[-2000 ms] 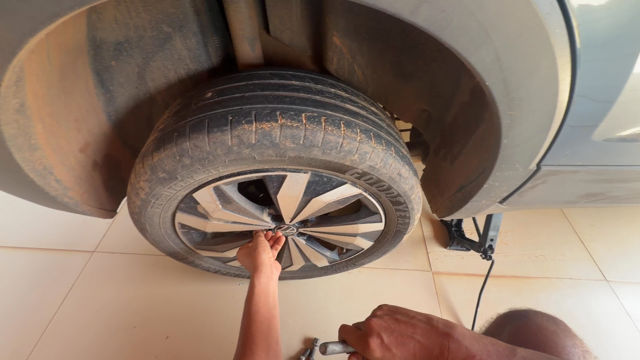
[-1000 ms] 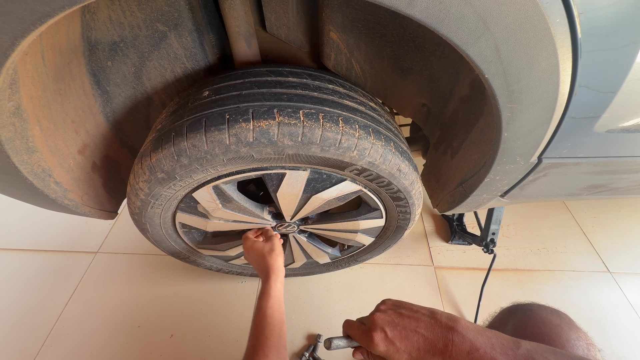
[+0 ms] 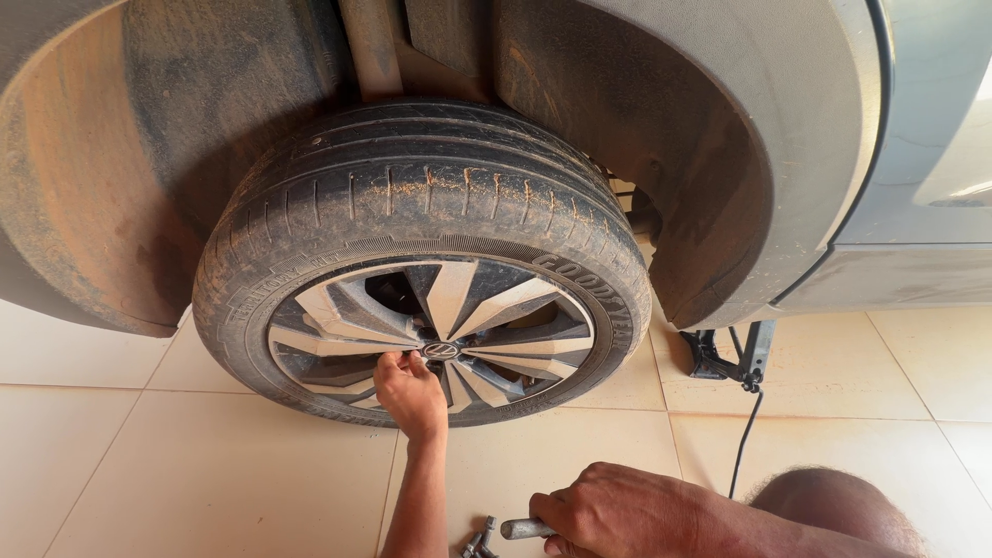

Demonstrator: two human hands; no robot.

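Note:
My left hand (image 3: 412,391) reaches up to the alloy wheel rim (image 3: 453,298), its fingertips pinched together just left of the center cap (image 3: 440,351). Whether a wheel bolt sits between those fingers cannot be seen. Around the rim is a dusty black Goodyear tire (image 3: 422,201). At the bottom, my right hand (image 3: 620,508) is closed around a metal tool with a round, tube-like end (image 3: 525,528), perhaps a lug wrench; the rest of it is hidden. Several wheel bolts (image 3: 482,540) lie on the floor just left of the tool's end.
The wheel arch (image 3: 806,155) curves over the tire. A scissor jack (image 3: 728,358) stands on the tiled floor (image 3: 232,473) under the car's sill, right of the wheel, with a thin dark rod (image 3: 745,446) running down from it. A bare knee (image 3: 837,508) is at the lower right.
My left hand has shifted slightly at the hub, staying on the left of the center cap. The right hand keeps its hold on the metal tool near the bolts.

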